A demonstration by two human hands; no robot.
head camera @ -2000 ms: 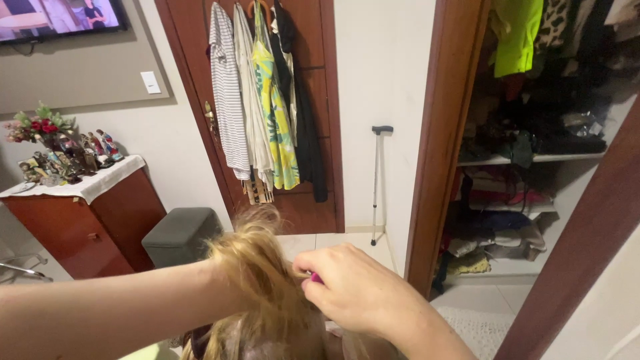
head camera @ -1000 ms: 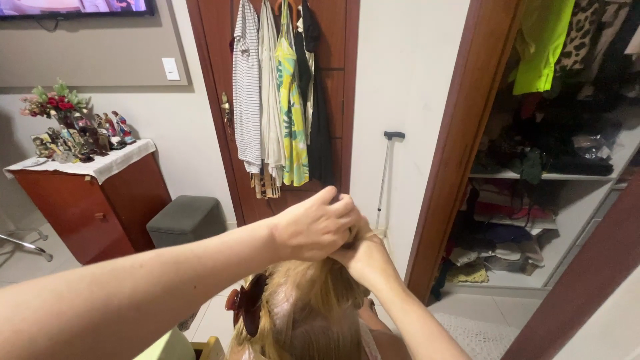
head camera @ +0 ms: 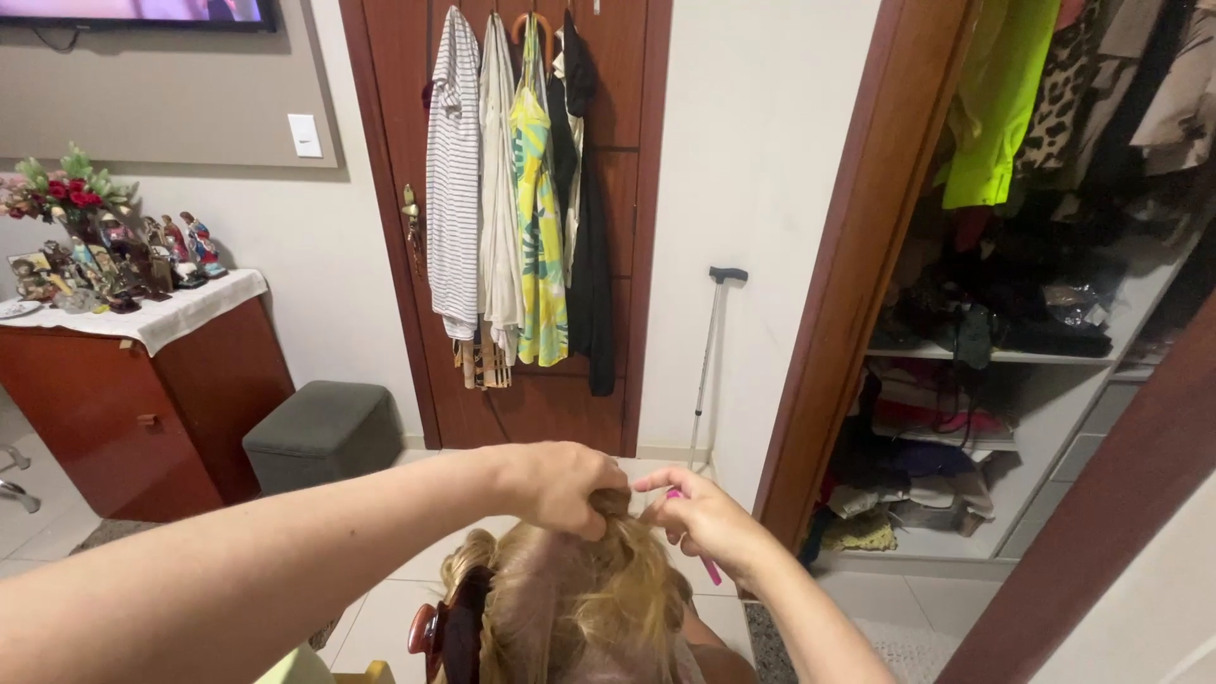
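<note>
A person's blond hair (head camera: 589, 608) fills the bottom middle of the head view. My left hand (head camera: 568, 486) is closed around a gathered lock at the top of the head. Just to its right, my right hand (head camera: 698, 513) holds a thin pink tool (head camera: 711, 570), perhaps a comb handle, that slants down from the palm; its forefinger points toward the lock. A brown claw hair clip (head camera: 456, 627) grips hair at the left side of the head.
A grey ottoman (head camera: 323, 432) stands beside a red-brown cabinet (head camera: 199, 408) with figurines. Clothes (head camera: 540, 228) hang on the door. A walking cane (head camera: 708, 361) leans by the wall, left of an open wardrobe (head camera: 988, 356).
My hands were together over the hair one second ago and are now slightly apart. The pink tool shows clearly below my right hand. The view has shifted.
</note>
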